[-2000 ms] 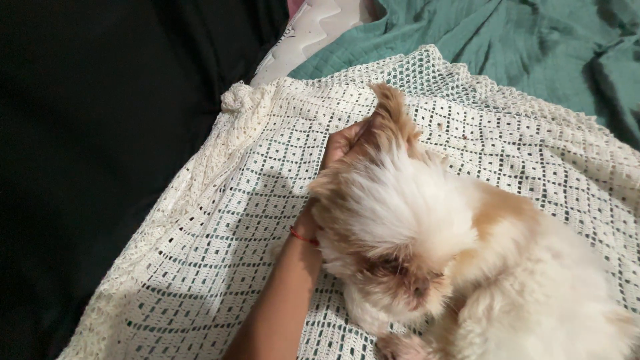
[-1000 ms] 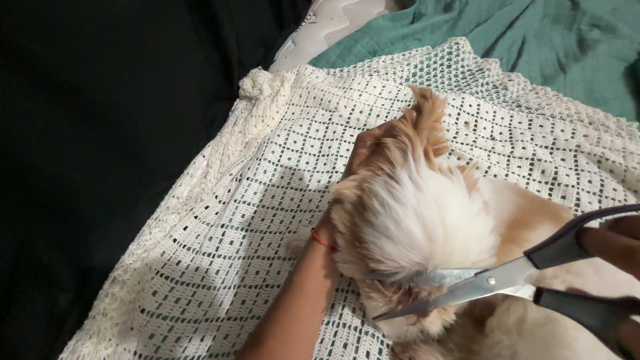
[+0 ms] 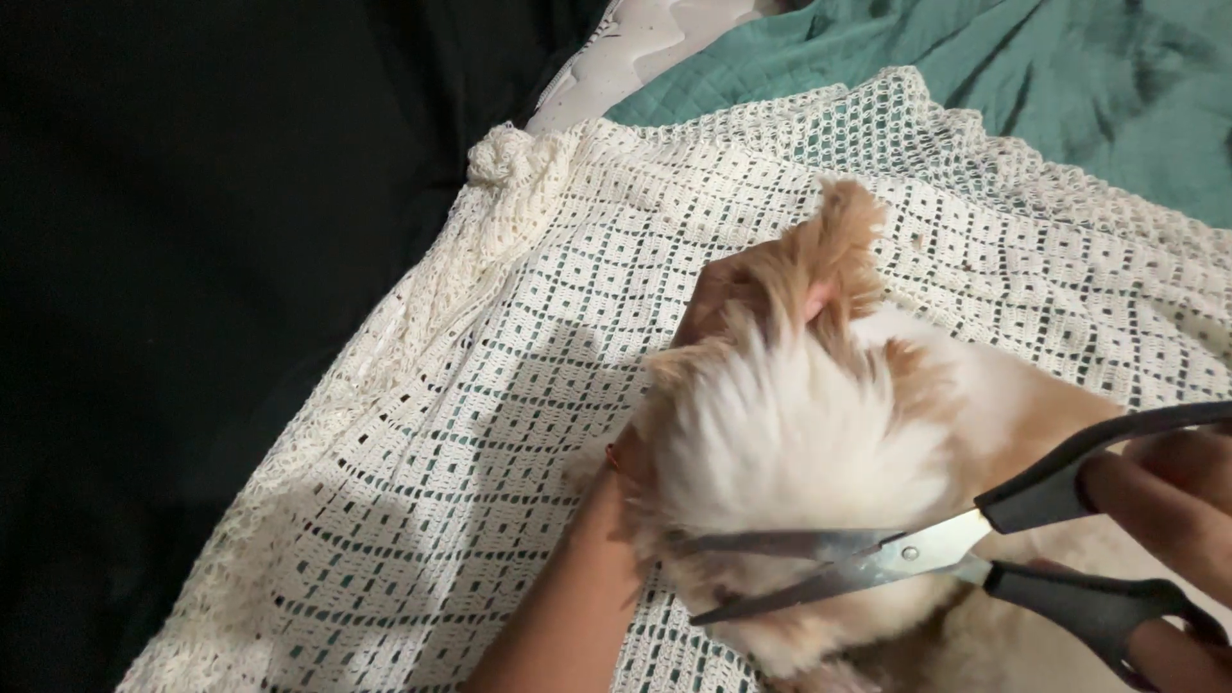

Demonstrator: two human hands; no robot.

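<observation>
A white and tan long-haired dog [image 3: 799, 443] lies at the lower right with its head toward the middle. My left hand [image 3: 722, 289] is at the far side of the dog's head, against the base of its raised tan ear [image 3: 847, 241]; its fingers are mostly hidden by fur. A red string is around that wrist. My right hand [image 3: 1174, 539], at the right edge, holds scissors with black handles [image 3: 1049, 481]. Their steel blades are spread and lie over the dog's face, near the eye and muzzle. Whether they touch fur I cannot tell.
Under the dog spreads a cream crocheted blanket [image 3: 568, 318], with a bunched corner at the top left. Behind it are a green cloth [image 3: 1107, 96] and part of a white mattress [image 3: 645, 48]. Black fabric [image 3: 212, 192] covers the left side.
Two seconds ago neither my right hand nor the scissors were in view; they have come in from the right, over the dog's face. My left hand stays by the ear.
</observation>
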